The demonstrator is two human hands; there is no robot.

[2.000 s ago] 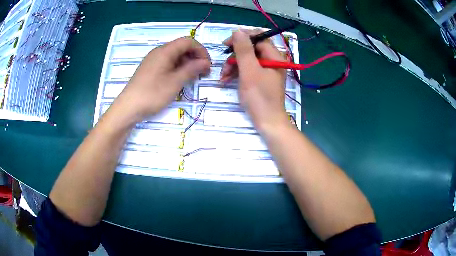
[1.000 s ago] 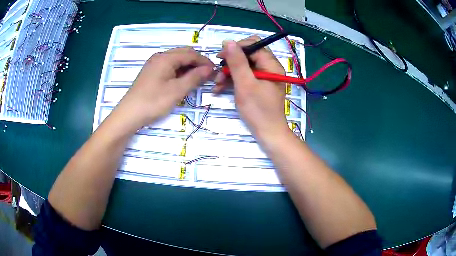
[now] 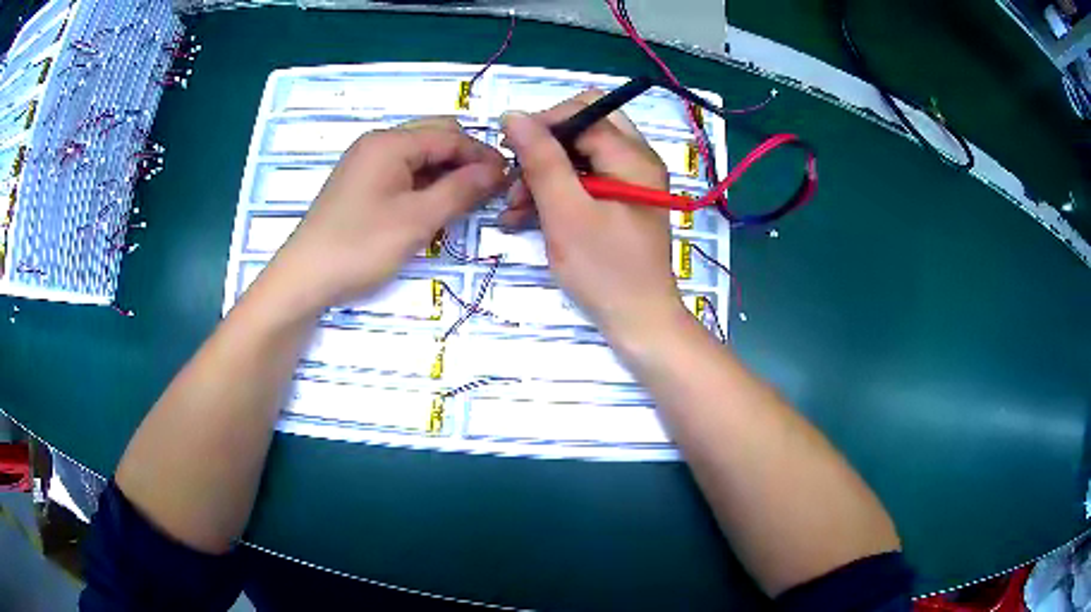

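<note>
My right hand (image 3: 604, 227) holds the black test probe (image 3: 604, 110) and the red test probe (image 3: 634, 191), tips pointing left toward my left fingertips. My left hand (image 3: 389, 209) has thumb and forefinger pinched together close to the probe tips; whatever is between them is too small and hidden to tell. Both hands are over the white blister tray (image 3: 574, 448). Pouch cells lie in its slots, with yellow tape (image 3: 438, 299) at their wire ends. Thin lead wires (image 3: 485, 383) lie across the middle of the tray.
Stacked trays (image 3: 90, 179) with many hanging connectors stand at the far left on the dark green mat (image 3: 909, 359). Red and black test leads (image 3: 790, 144) loop over the tray's right edge. A black cable (image 3: 897, 102) lies beyond the pale rail (image 3: 826, 78) at the far right.
My right hand and both probes have shifted slightly left, closer to my left fingertips. My left hand stays nearly in place, still pinched. The lead loop has moved a little left.
</note>
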